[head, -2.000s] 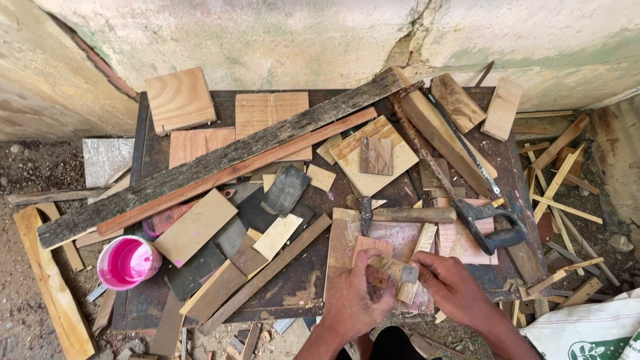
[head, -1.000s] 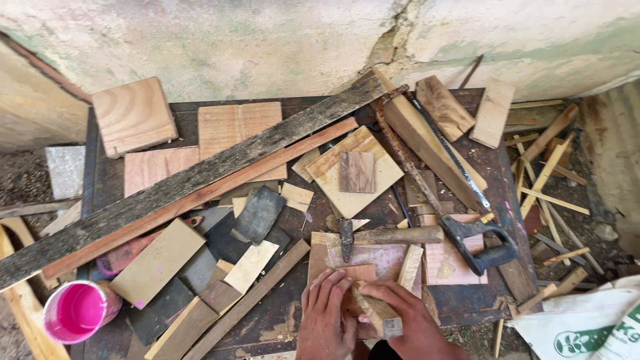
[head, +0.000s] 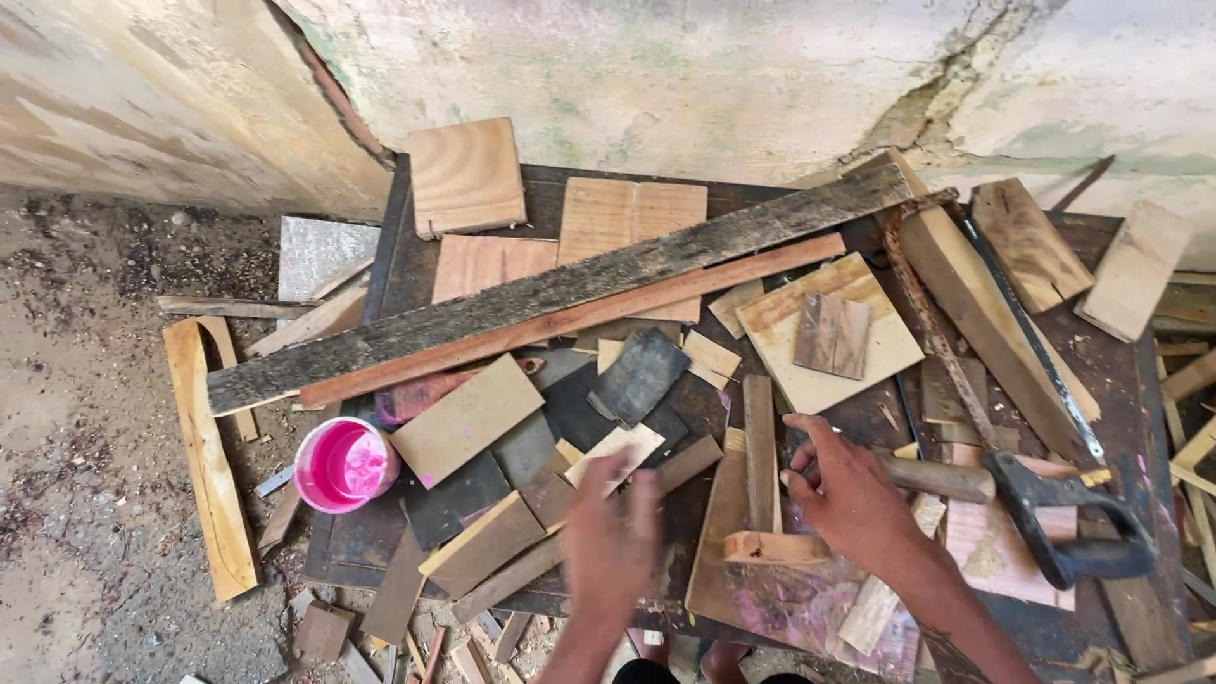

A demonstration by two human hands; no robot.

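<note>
My left hand [head: 613, 532], motion-blurred, hovers over wood strips left of the pink-stained board [head: 712, 579]; nothing shows in it. My right hand [head: 841, 494] has its forefinger extended and other fingers bent, beside the handle of a hammer [head: 940, 475], whose head is mostly hidden behind the fingers. No object shows in this hand. Left of it, a narrow wood strip [head: 760, 451] meets a small rounded wood block [head: 774, 548] on the board; whether they are joined I cannot tell. A pale wood offcut [head: 617, 451] lies just beyond my left fingertips.
A hacksaw-like saw with a black handle [head: 1073, 551] lies at the right. A long weathered plank [head: 570, 275] and a reddish strip [head: 589, 309] cross the table. A cup of pink paint [head: 347, 465] stands at the left edge, near dark sanding sheets [head: 641, 375]. A cracked wall rises behind.
Both hands held a small wood piece together before; now they are apart and without it. A narrow strip and rounded block now lie on the board's left part. The view has shifted.
</note>
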